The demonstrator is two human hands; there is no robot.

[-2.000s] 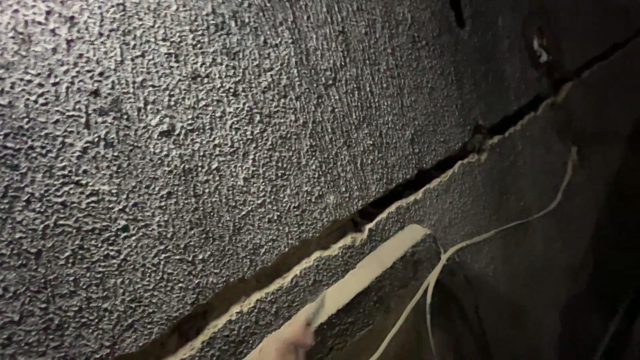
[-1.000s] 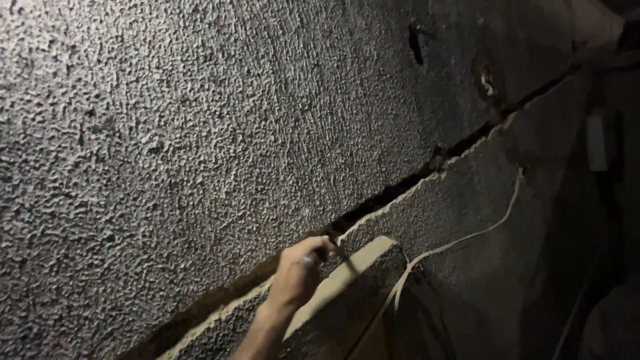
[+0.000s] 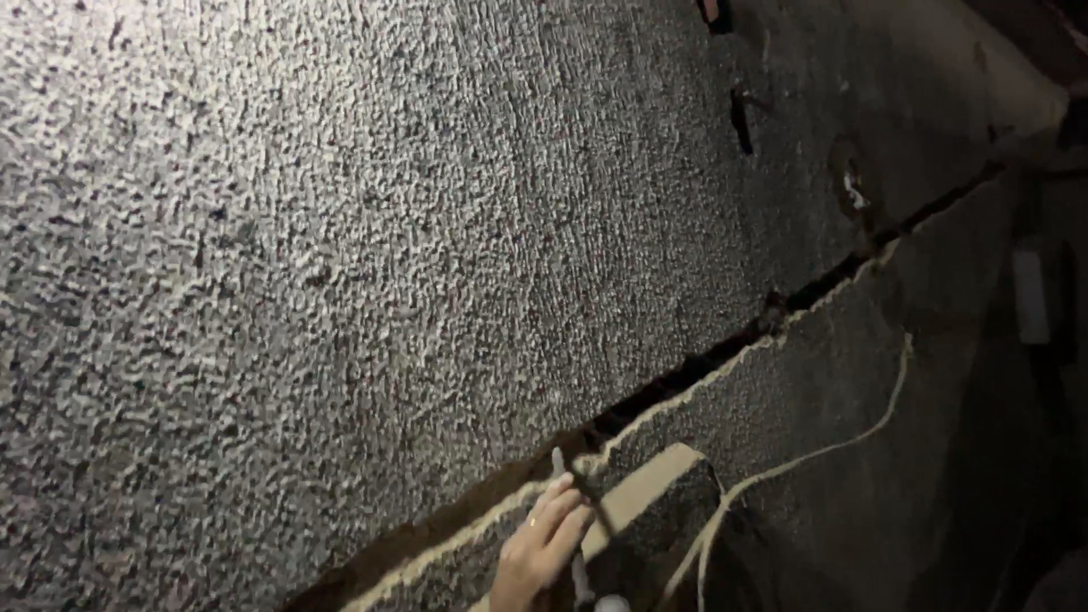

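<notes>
Coming in from the bottom, my left hand [image 3: 544,544] has its fingers closed around a slim grey rod-like tool [image 3: 581,580], with a ring on one finger. The tool's narrow tip points up at the lower edge of a long dark groove [image 3: 697,365] cut across a rough-textured wall [image 3: 382,255]. A ragged pale edge [image 3: 450,540] runs along the groove's lower side. Just right of the hand is a pale, flat strip [image 3: 650,484]. My right hand is not seen. A whitish rounded thing [image 3: 612,603] at the bottom edge is too cut off to name.
Pale cables [image 3: 795,463] hang and branch over the wall at lower right. Above the groove are a dark slot [image 3: 740,123] and a damaged hole [image 3: 852,183]. A pale rectangular thing [image 3: 1031,296] stands in the shadow at far right.
Two seconds ago only a blurred bit of a hand showed at the bottom; my left hand then came up beside the groove. The tool's tip now shows plainly above its fingers.
</notes>
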